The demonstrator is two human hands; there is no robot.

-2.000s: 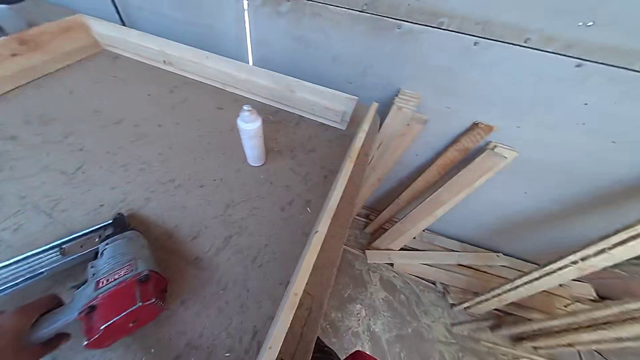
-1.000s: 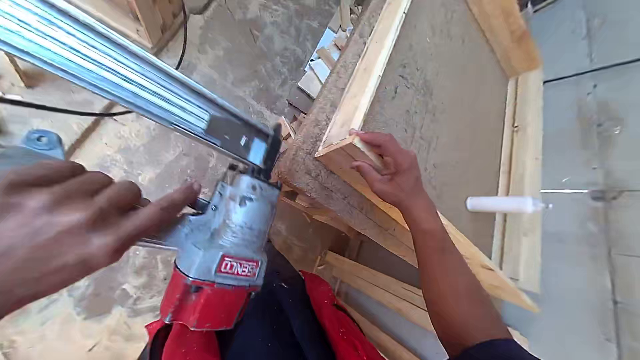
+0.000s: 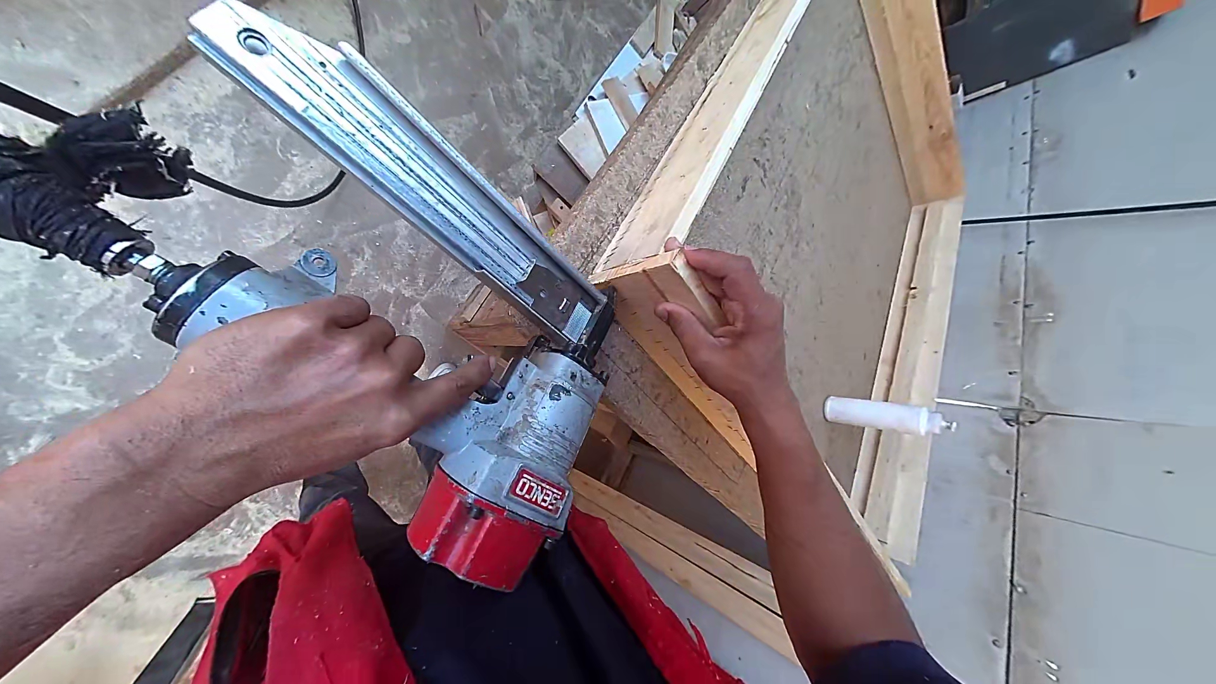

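My left hand (image 3: 304, 385) grips the handle of a grey and red Senco pneumatic nailer (image 3: 513, 446), its index finger at the trigger. The nailer's nose touches or lies very near the corner of a wooden frame (image 3: 703, 142), and its long metal magazine (image 3: 399, 161) points up and left. Between the thumb and fingers of my right hand (image 3: 736, 328) is the end of a short wood piece (image 3: 665, 275) at that same corner. A white plastic bottle (image 3: 879, 415) lies or stands on the brown panel (image 3: 807, 190) inside the frame; which one I cannot tell.
An air hose (image 3: 57, 195) wrapped in black material joins the nailer at the left. Wood offcuts (image 3: 608, 123) lie on the floor beyond the workbench edge (image 3: 655, 123). Long boards (image 3: 684, 556) are below the panel. A grey panelled wall (image 3: 1111, 380) rises at the right.
The view has swung round strongly to the frame corner. Since one second ago, the nailer has moved closer to the corner that my right hand holds.
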